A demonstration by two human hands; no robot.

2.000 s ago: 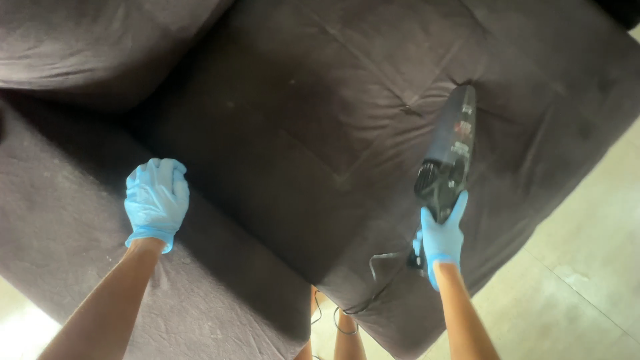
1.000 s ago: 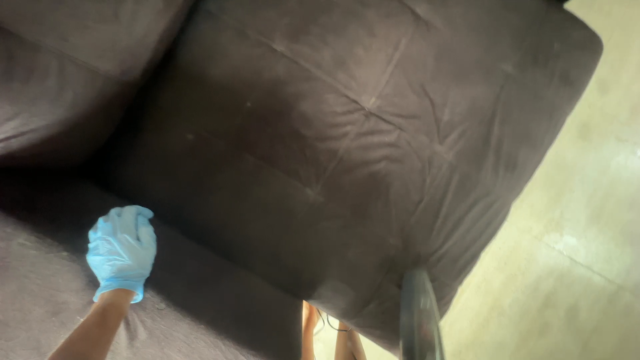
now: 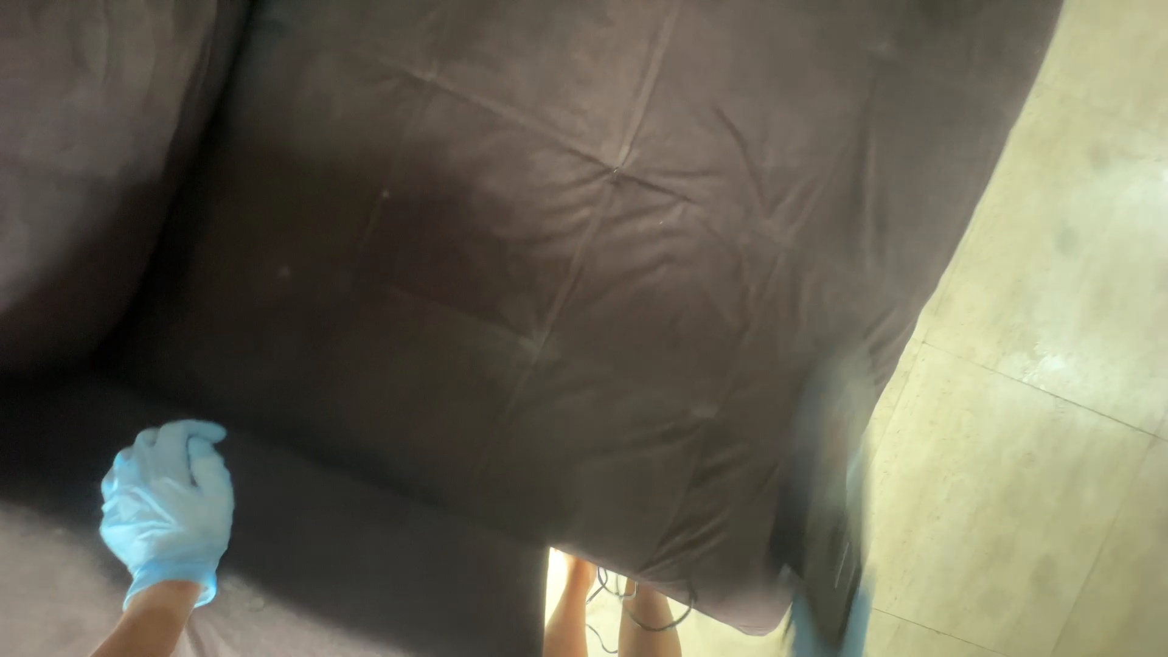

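My left hand (image 3: 169, 502), in a light blue glove, rests with curled fingers on the sofa's armrest (image 3: 365, 557) and holds no visible object. At the lower right, my gloved right hand (image 3: 829, 616) is blurred and partly cut off by the frame's bottom edge. It grips a dark handheld vacuum cleaner (image 3: 826, 456), whose blurred nozzle points up over the front edge of the dark brown seat cushion (image 3: 584, 274). Seams and wrinkles run across the cushion's fabric, with a few tiny pale specks on it.
A back cushion (image 3: 82, 164) stands at the upper left. Pale floor tiles (image 3: 1031, 474) lie along the right side. At the bottom centre, a thin dark cord (image 3: 662, 628) loops by a person's bare legs (image 3: 650, 620).
The vacuum cleaner in my right hand has moved from over the cushion toward its lower right edge. My left hand stays on the armrest. The view has shifted.
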